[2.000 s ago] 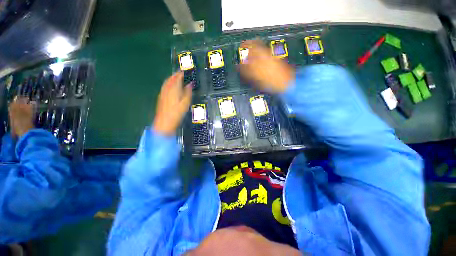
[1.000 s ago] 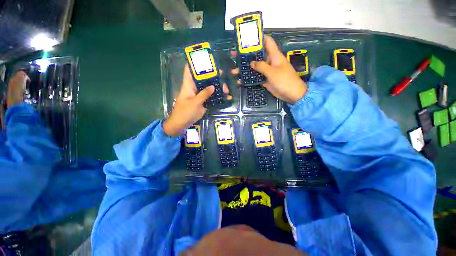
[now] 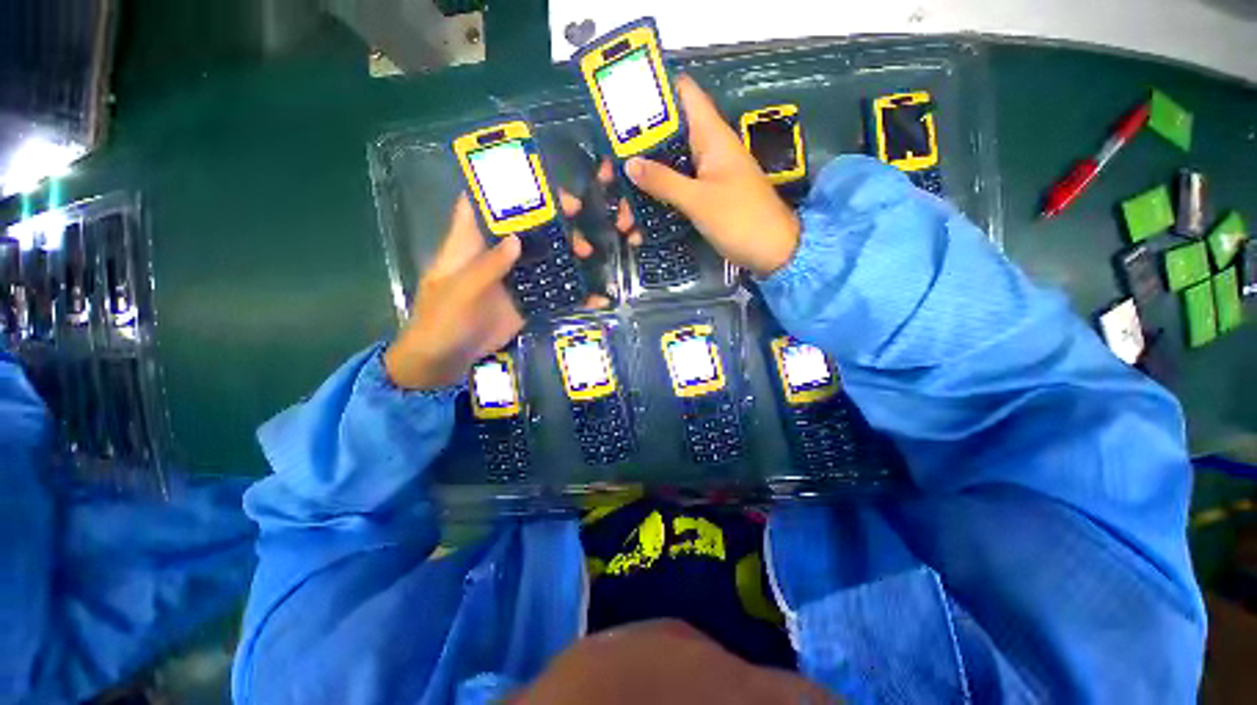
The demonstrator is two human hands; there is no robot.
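Note:
My left hand [image 3: 462, 296] holds a yellow-framed keypad phone [image 3: 507, 179] upright above the tray, screen lit white, thumb at the top of the keypad. My right hand [image 3: 724, 179] holds a second such phone [image 3: 633, 94], also lit, slightly higher and further right, thumb just below the screen. Below them is a clear plastic tray [image 3: 400, 262]. Its near row holds several phones with lit screens, one of them [image 3: 693, 361] near the middle. Its far row shows two phones with dark screens, one [image 3: 773, 143] beside my right hand. My right forearm hides part of the tray.
At right on the green mat lie a red pen [image 3: 1097, 160], several green blocks [image 3: 1147, 214] and a white block [image 3: 1122, 331]. A white board [image 3: 827, 22] and a metal bracket [image 3: 427, 44] are at the far side. Another tray [image 3: 86, 331] and a person's blue sleeve [image 3: 83, 510] are at left.
Since one second ago both held phones sit a little further left in view, and my right thumb has moved from the keys to just under the screen. Two seconds ago neither phone was lifted.

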